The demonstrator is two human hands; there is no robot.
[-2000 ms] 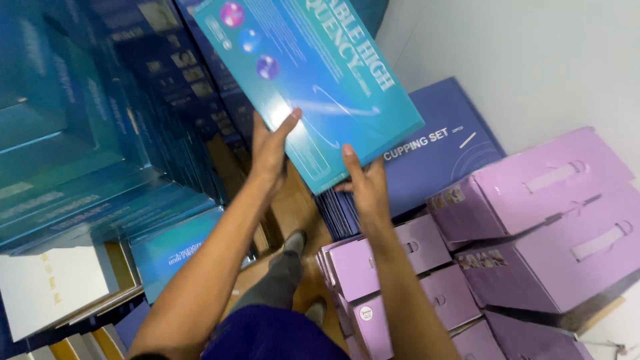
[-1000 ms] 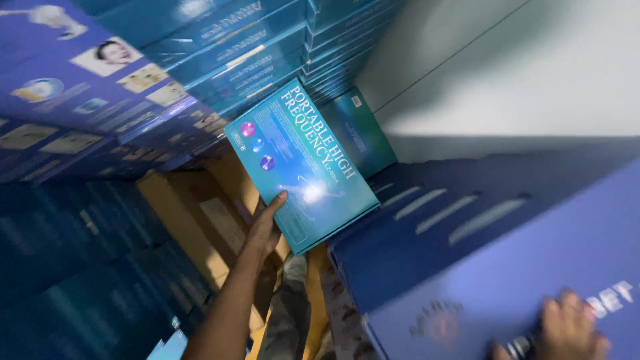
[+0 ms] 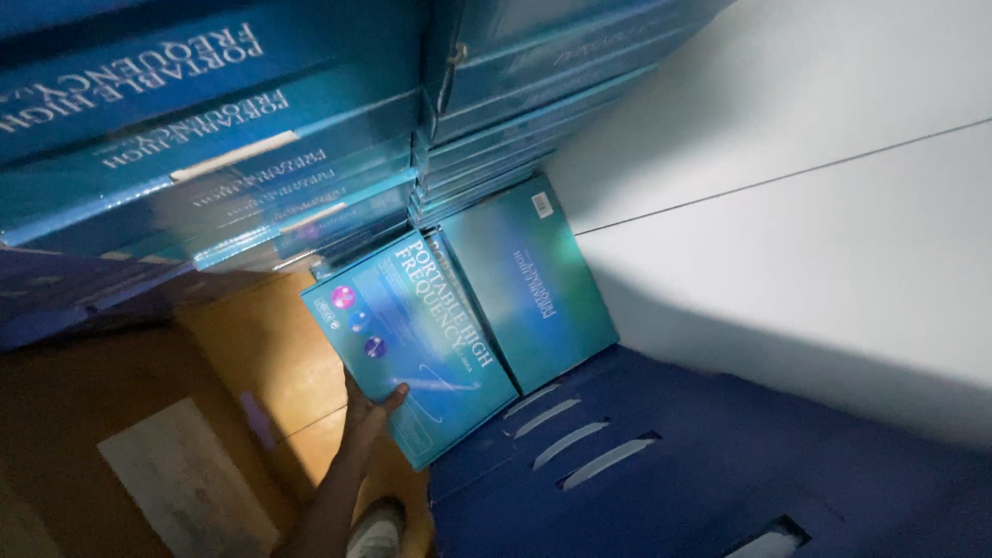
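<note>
My left hand [image 3: 376, 411] grips the lower left edge of a teal cardboard box [image 3: 411, 349] with printed lettering and coloured round pictures, thumb on its top face. The held box is low in the corner, close beside another teal box [image 3: 535, 279] that lies against the white wall. Whether the two touch is hard to tell. My right hand is out of view.
Tall stacks of teal boxes [image 3: 209, 163] rise at the upper left and top centre. Dark blue boxes with white handles [image 3: 697, 457] stand at the lower right beside the white wall [image 3: 814, 217]. A brown carton [image 3: 101, 387] is at the lower left; my shoe [image 3: 377, 531] shows below.
Both hands held the teal box two seconds ago; now only the left does, and the box is beside the other teal box. The right hand, last over a blue box, has left the view.
</note>
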